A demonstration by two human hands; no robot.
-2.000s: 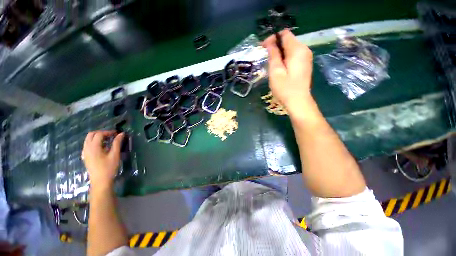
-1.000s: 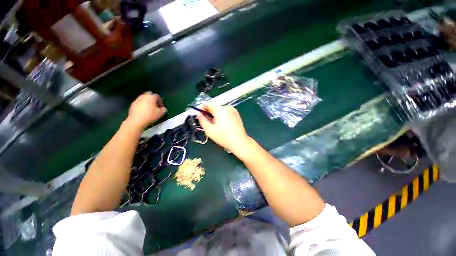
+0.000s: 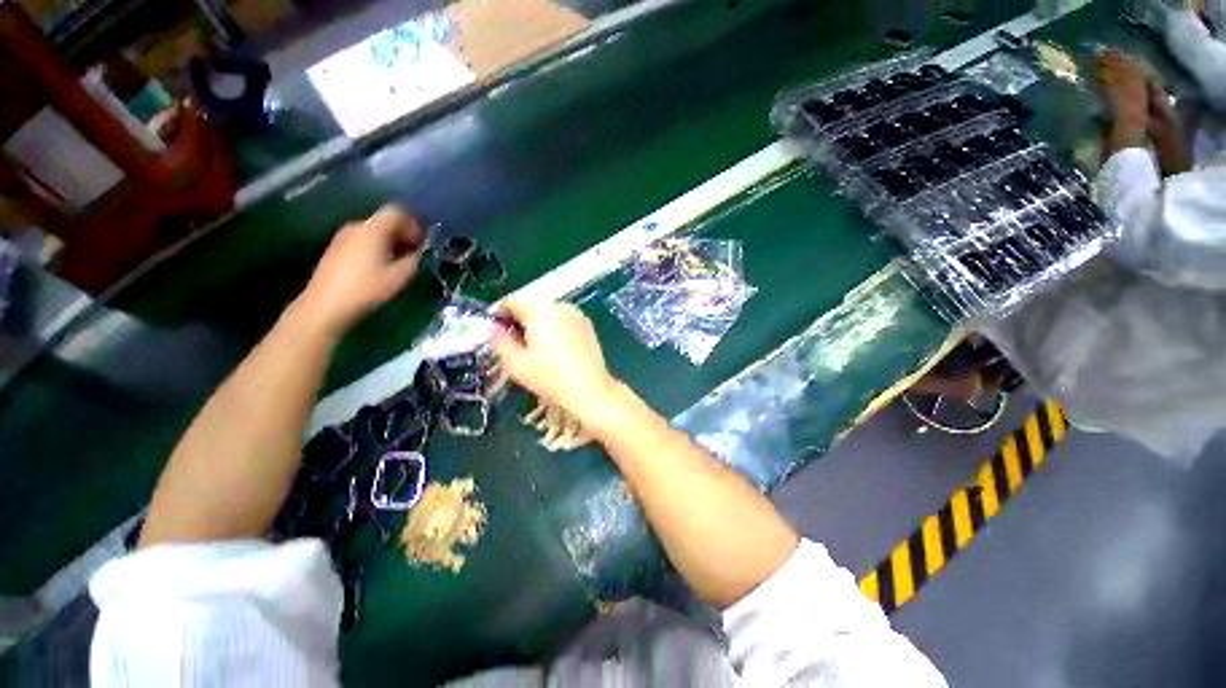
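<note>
My left hand [image 3: 366, 272] is over the green belt beside a few black frames [image 3: 464, 264]; its fingers are curled and blurred, and I cannot tell whether they hold anything. My right hand [image 3: 554, 352] is at the belt's pale rail, beside a crinkled clear bag [image 3: 460, 327]. The dark end of a slim tool shows at its fingertips. A heap of black square frames [image 3: 399, 480] lies on the near bench, partly behind my left forearm. A pile of tan parts [image 3: 444, 524] lies right of the heap, and a smaller tan pile [image 3: 554, 426] lies below my right hand.
A clear bag of small parts [image 3: 683, 290] lies right of my right hand. Blister trays with black parts [image 3: 941, 175] lie farther right, beside another person's arm and hands [image 3: 1140, 108]. A white sheet [image 3: 390, 67] and an orange-red holder [image 3: 135, 121] stand beyond the belt.
Over the two seconds, my left hand has gone from the left tray to the belt, and my right hand has come back from the belt to the rail. The view has swung right.
</note>
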